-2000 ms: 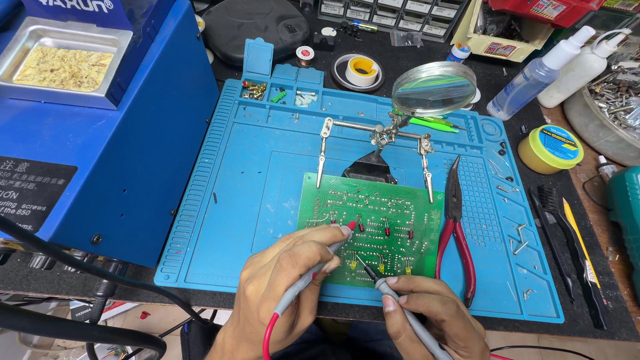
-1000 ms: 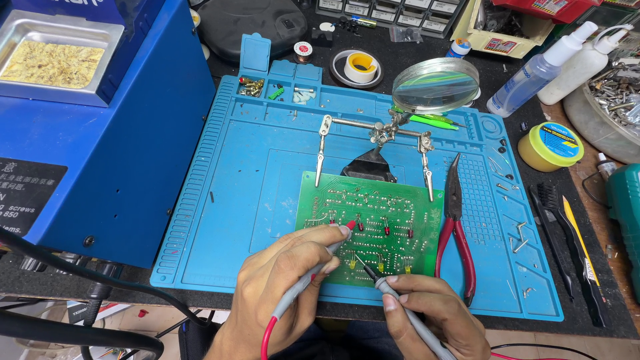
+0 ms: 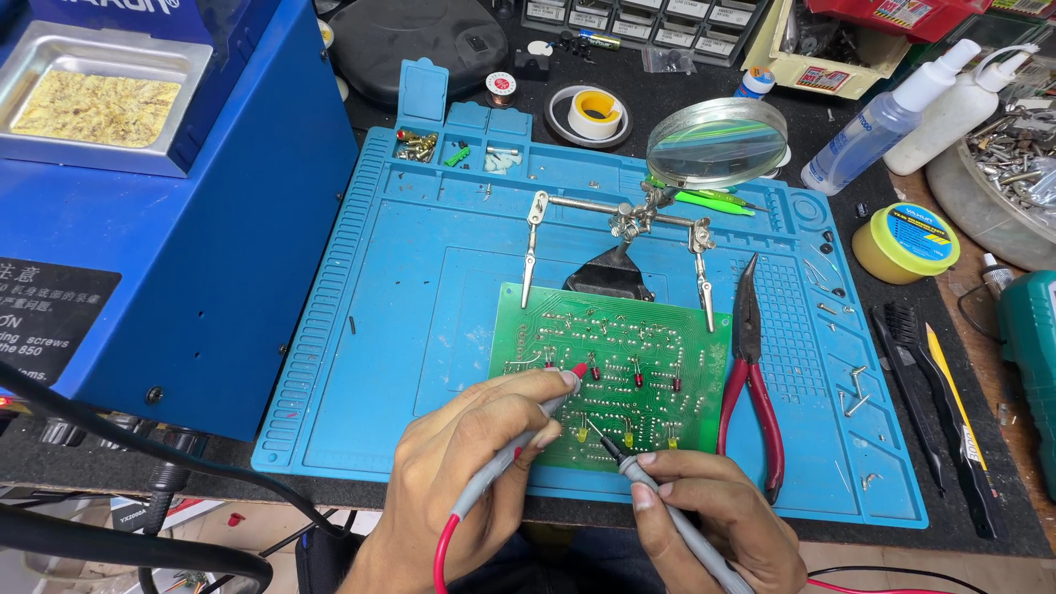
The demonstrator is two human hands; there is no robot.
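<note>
A green printed circuit board (image 3: 610, 379), with red and yellow LEDs on it, hangs from the two alligator clips of a helping-hands stand (image 3: 627, 221). My left hand (image 3: 478, 462) grips a grey test probe with a red lead (image 3: 495, 474); its red end is over the board beside a red LED, and whether it touches is unclear. My right hand (image 3: 726, 516) holds a second grey probe (image 3: 681, 524) with a black collar. Its thin metal tip points at the board near a yellow LED. Needle-nose pliers with red handles (image 3: 751, 371) lie just right of the board.
Under everything is a blue silicone work mat (image 3: 379, 330). A round magnifier (image 3: 716, 144) rises behind the stand. At left stands a blue soldering station (image 3: 239, 223) with black cables. Solder paste (image 3: 906, 243), brushes (image 3: 932, 396) and a spray bottle (image 3: 891, 120) are at right.
</note>
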